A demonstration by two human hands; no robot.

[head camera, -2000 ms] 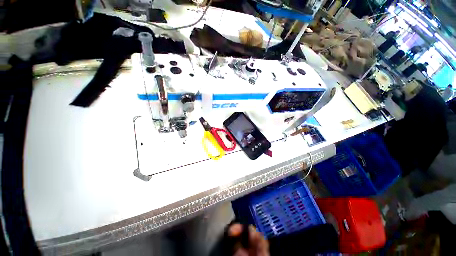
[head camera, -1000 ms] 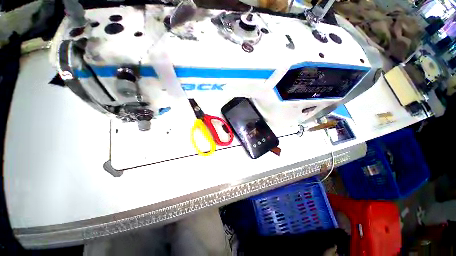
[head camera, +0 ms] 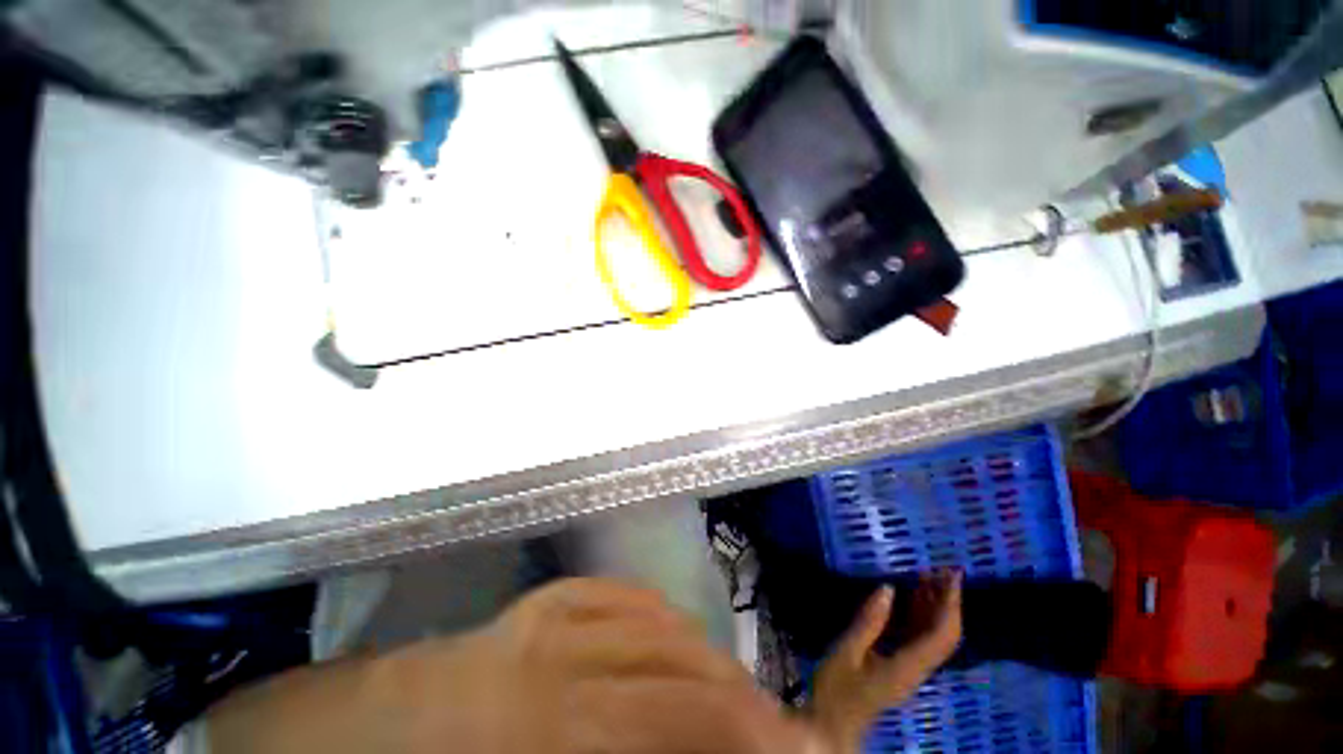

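Observation:
My left hand (head camera: 604, 670) is large and blurred at the bottom centre, in front of the table edge; its fingers are not clear. My right hand (head camera: 881, 670) seems to be the smaller one beside it, thumb and fingers raised, over the blue basket and against black cloth (head camera: 1031, 622). Whether it grips the cloth is unclear. The scissors (head camera: 648, 236), with one yellow and one red loop, lie on the white table (head camera: 486, 420). A black smartphone (head camera: 832, 192) lies right of them. The sewing machine's needle area (head camera: 351, 148) is blurred at upper left.
A ruler tape (head camera: 648, 486) runs along the table's front edge. Below are a blue perforated basket (head camera: 957, 501), another blue crate (head camera: 1200, 427) and a red box (head camera: 1200, 597). A brown-handled tool (head camera: 1156, 214) lies right of the phone. A black band (head camera: 27, 354) hangs at far left.
The view has moved closer and lower, so the machine head is mostly cut off at the top. Both hands now show at the bottom, where at most a small part of one showed before.

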